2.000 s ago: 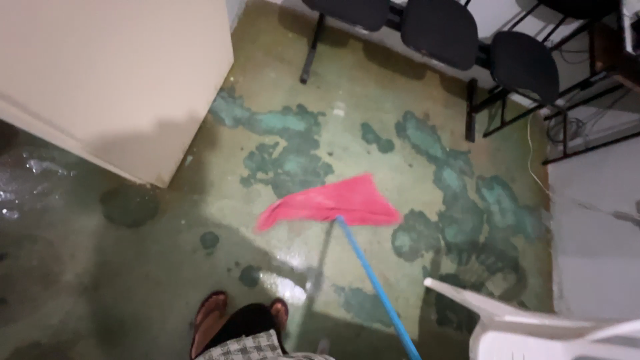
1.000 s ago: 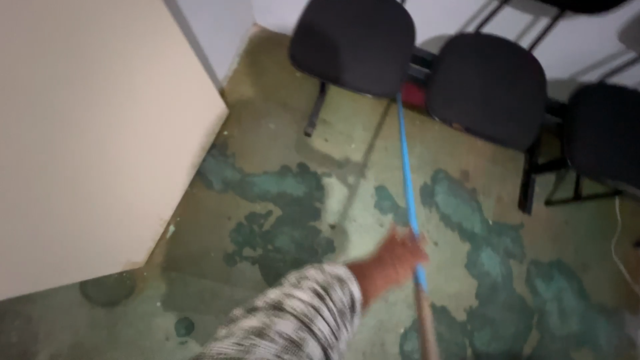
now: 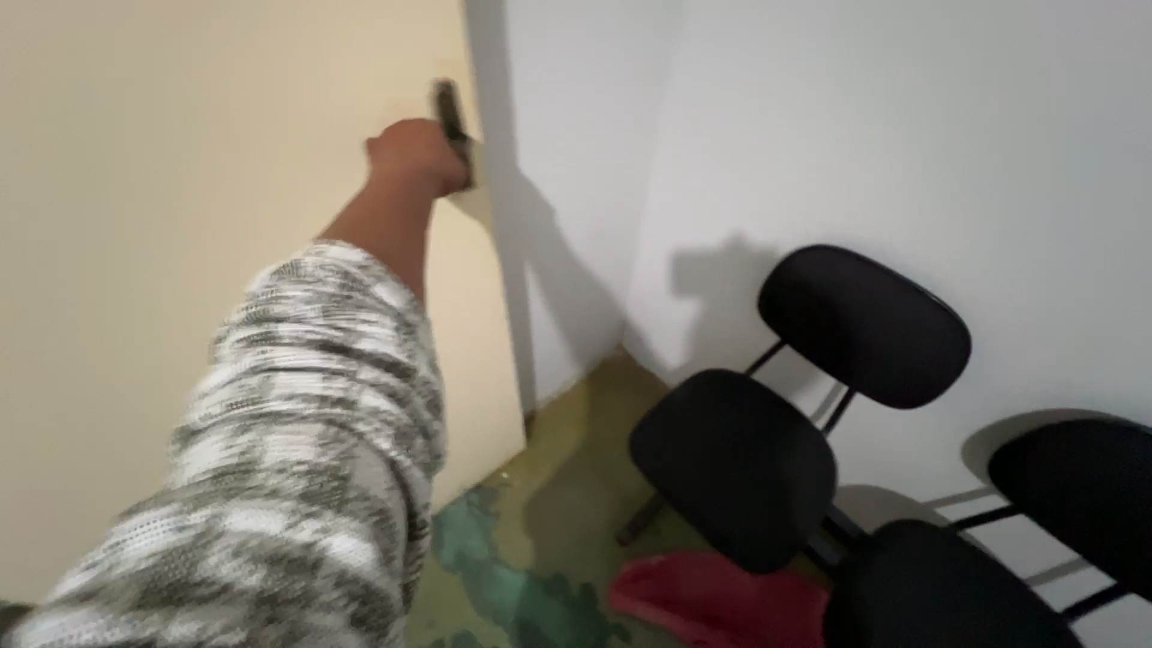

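Note:
My left hand (image 3: 418, 157), its arm in a grey-and-white patterned sleeve, is closed around the dark door handle (image 3: 450, 112) near the edge of the cream door (image 3: 225, 108). The handle's upper part shows above the fingers. A red cloth (image 3: 711, 594) lies on the floor at the lower edge of the view, partly hidden by the black chair seats. The blue stick seen with it earlier does not show. My right hand is out of view.
Linked black chairs (image 3: 738, 468) stand along the white wall (image 3: 855, 117) at the right. The greenish floor (image 3: 585, 450) has dark teal patches and runs into the corner behind the door's edge.
My left hand has left the blue stick, which it held one second ago, and now grips the door handle. The red cloth was in the open floor two seconds ago. The view has swung up and left.

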